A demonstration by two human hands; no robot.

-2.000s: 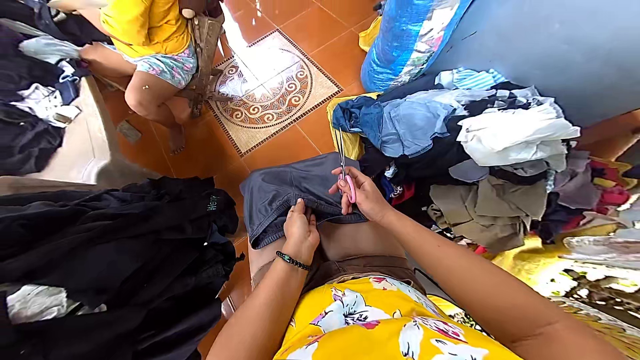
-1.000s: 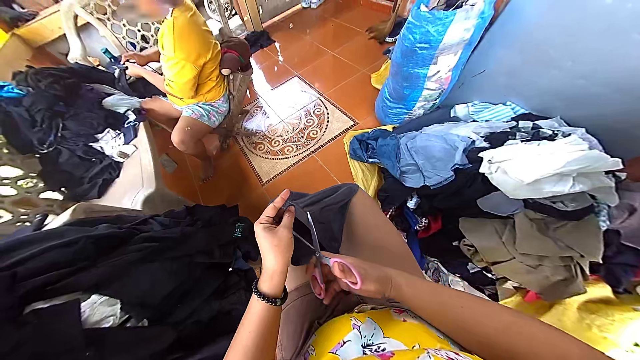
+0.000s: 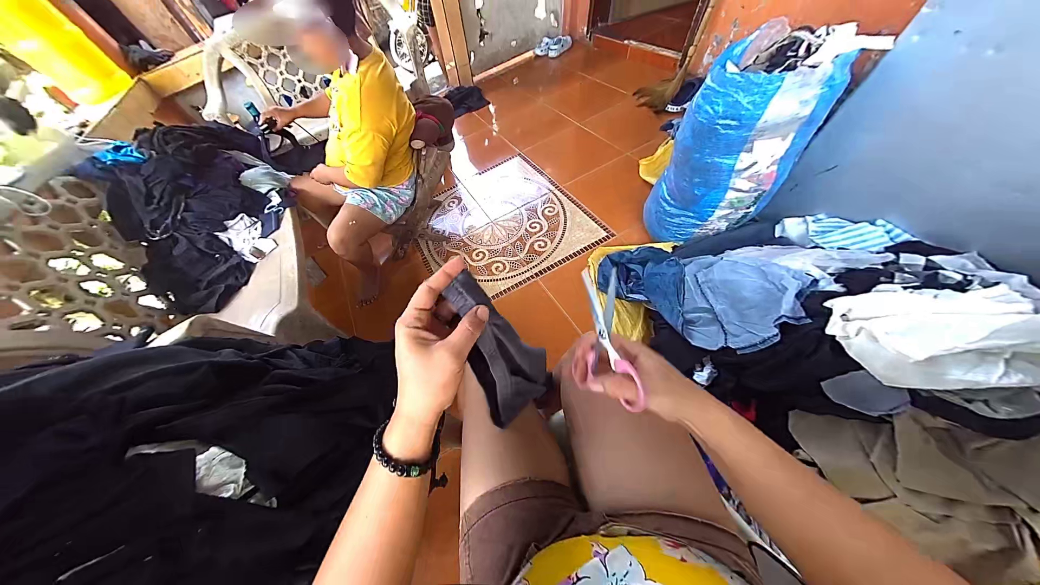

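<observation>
My left hand point(image 3: 435, 349) pinches the upper edge of a dark grey piece of cloth point(image 3: 508, 366) between thumb and fingers. The cloth hangs down above my thighs. To its right, my right hand point(image 3: 630, 378) holds scissors point(image 3: 605, 325) with pink handles. Their blades are parted, point up and away from me, and do not touch the cloth. A bracelet of black beads point(image 3: 402, 463) is round my left wrist.
Black garments point(image 3: 268, 414) are heaped at my left. Light blue denim point(image 3: 731, 296), white cloth point(image 3: 934, 333) and beige cloth point(image 3: 894, 471) lie piled at my right, near a stuffed blue sack point(image 3: 747, 138). Ahead, a person point(image 3: 370, 122) in yellow sits beside more dark clothes point(image 3: 195, 211).
The grey cloth, earlier spread over my lap, now hangs from my left hand as a smaller piece. My right hand and the scissors have moved away from it to the right. The view has tilted up.
</observation>
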